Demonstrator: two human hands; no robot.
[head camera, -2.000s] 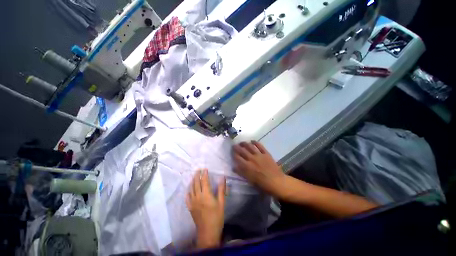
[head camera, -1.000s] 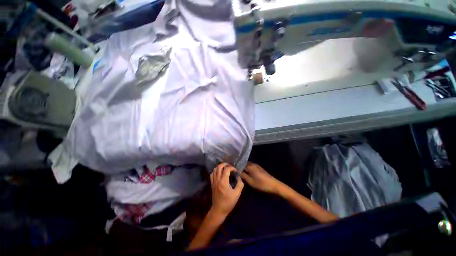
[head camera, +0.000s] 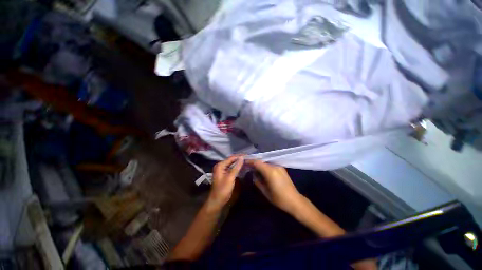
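Note:
The pale grey-white garment (head camera: 317, 105) spreads in large soft folds over the upper part of the view. Its folded edge (head camera: 312, 153) runs as a narrow strip, pulled out from near the needle area at the right to my hands. My left hand (head camera: 226, 176) pinches the end of this edge between thumb and fingers. My right hand (head camera: 276, 182) grips the same edge just beside it, the two hands nearly touching. The fingertips are slightly blurred.
A bundle of pale cloth with red check (head camera: 203, 132) hangs below the garment at the left. The machine table's edge (head camera: 370, 187) and pale surface are at the right. The blurred floor (head camera: 164, 205) holds scraps and a wooden frame (head camera: 42, 232) at lower left.
The view has swung left. My hands moved from lying flat on the cloth to its lower edge, took hold of it, and now hold the edge stretched out towards the left.

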